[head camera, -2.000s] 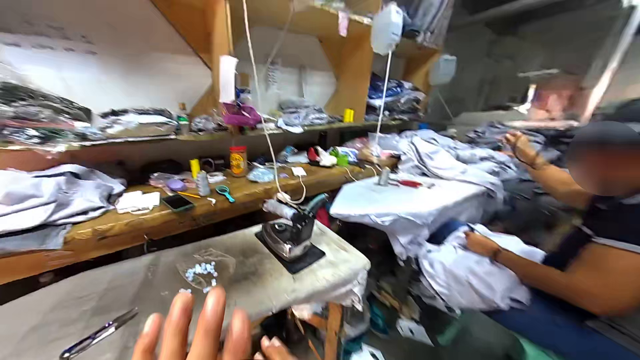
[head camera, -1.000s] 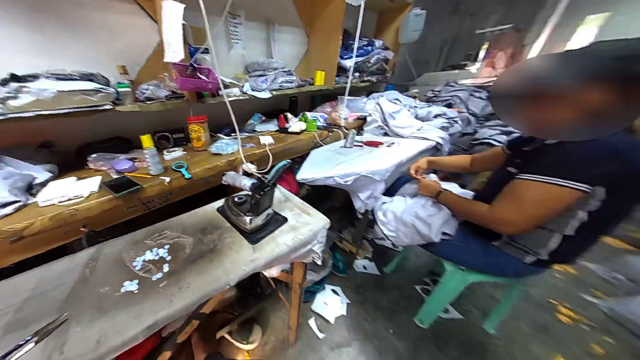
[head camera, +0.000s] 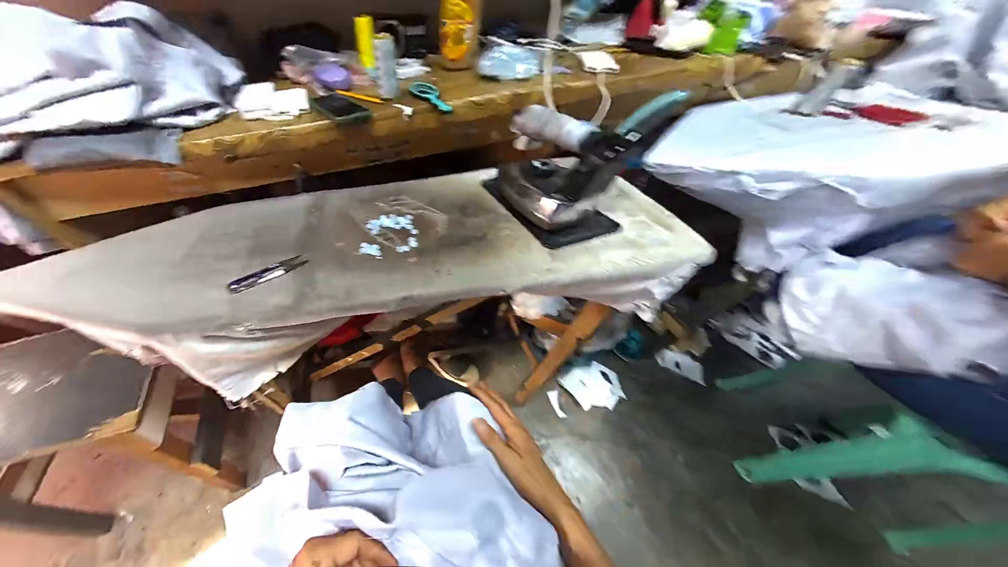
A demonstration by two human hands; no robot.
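Light blue-white cloth [head camera: 441, 496] lies over my lap. At the bottom edge, my left hand [head camera: 344, 549] touches the cloth with its fingers bent; part of it is cut off, so its hold is unclear. My right hand [head camera: 516, 449] rests flat along the cloth's right side, fingers extended. Beyond the lap, thread snips [head camera: 266, 274] and small pale blue pieces [head camera: 390, 232] lie on the cloth-covered ironing board [head camera: 441, 276]. An electric iron [head camera: 551, 189] stands on a dark pad [head camera: 579, 230] near the board's right end.
Behind the board runs a wooden bench [head camera: 260, 150] with folded garments [head camera: 102, 71], a phone [head camera: 340, 108], teal-handled scissors [head camera: 430, 96] and a yellow-labelled jar [head camera: 458, 31]. At right, a person with white cloth [head camera: 890, 307] sits on a green stool [head camera: 874, 457]. Paper scraps [head camera: 591, 386] litter the floor.
The view has swung down and left, bringing the lap cloth and both hands into sight. No hand shows one second ago; two seconds ago, raised fingers showed at the bottom edge.
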